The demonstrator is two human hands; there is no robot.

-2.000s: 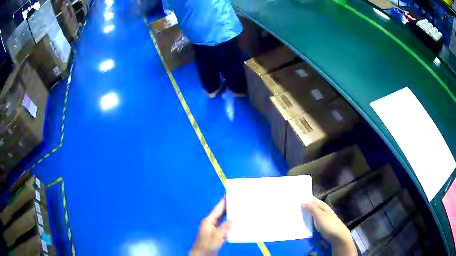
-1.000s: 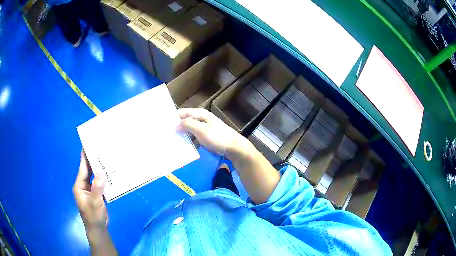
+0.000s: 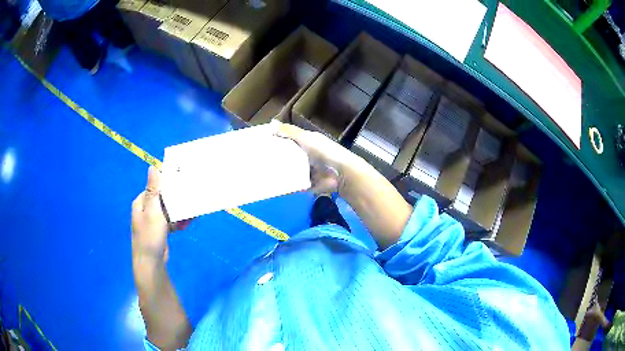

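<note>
A flat white product box (image 3: pixel 236 171) is held in the air in front of me, over the blue floor, tilted slightly with its right end higher. My left hand (image 3: pixel 152 212) grips its left end. My right hand (image 3: pixel 312 154) grips its right end, with some fingers behind it. The face towards me is white with a tiny mark near the left. Open cartons (image 3: pixel 342 82) stand in a row on the floor to the right of the box, and several hold rows of white boxes (image 3: pixel 390 116).
Sealed cartons (image 3: pixel 223 38) stand at the upper left of the row. The green bench (image 3: pixel 507 89) carries a large white sheet (image 3: pixel 438 20), a pink-edged sheet (image 3: pixel 534 68) and a tape roll (image 3: pixel 596 140). A person (image 3: pixel 68 7) stands at the top left. Another person's hand (image 3: pixel 595 317) shows at the lower right.
The white box has moved right and turned, so it looks narrower and more level. Both hands have moved with it and still hold it. The view has shifted slightly.
</note>
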